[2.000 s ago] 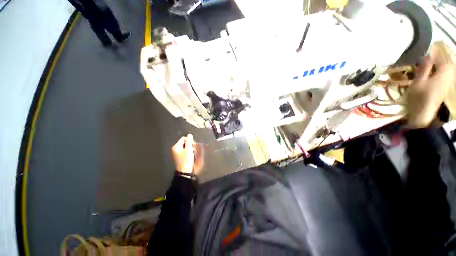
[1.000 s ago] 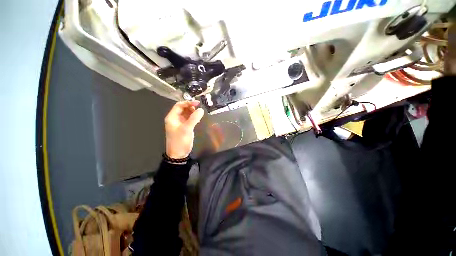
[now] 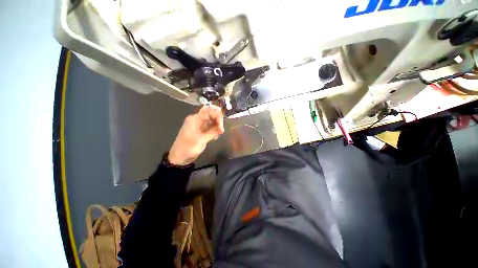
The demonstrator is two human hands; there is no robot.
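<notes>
My left hand (image 3: 198,133) is raised at the needle area, its fingertips pinched together just below the dark presser mechanism (image 3: 210,78) of the white sewing machine (image 3: 299,31). A fine pale sewing thread (image 3: 262,138) curves over the dark table to the right of my fingertips. The part of the thread between my fingers is too fine to make out. The needle tip is hidden by my fingers. The shiny metal plate (image 3: 293,84) lies right of my hand. My right hand is not in view.
Tan bags with looped straps (image 3: 107,233) lie at the lower left. Green snips (image 3: 313,111) and a pink-red tool (image 3: 344,131) are at the table's front edge. Red and cream cords are at the right. My lap is below the table edge.
The view has moved closer to the machine. My left hand has gone from beside the head up to the needle area. My right hand has left the picture from the handwheel at the right.
</notes>
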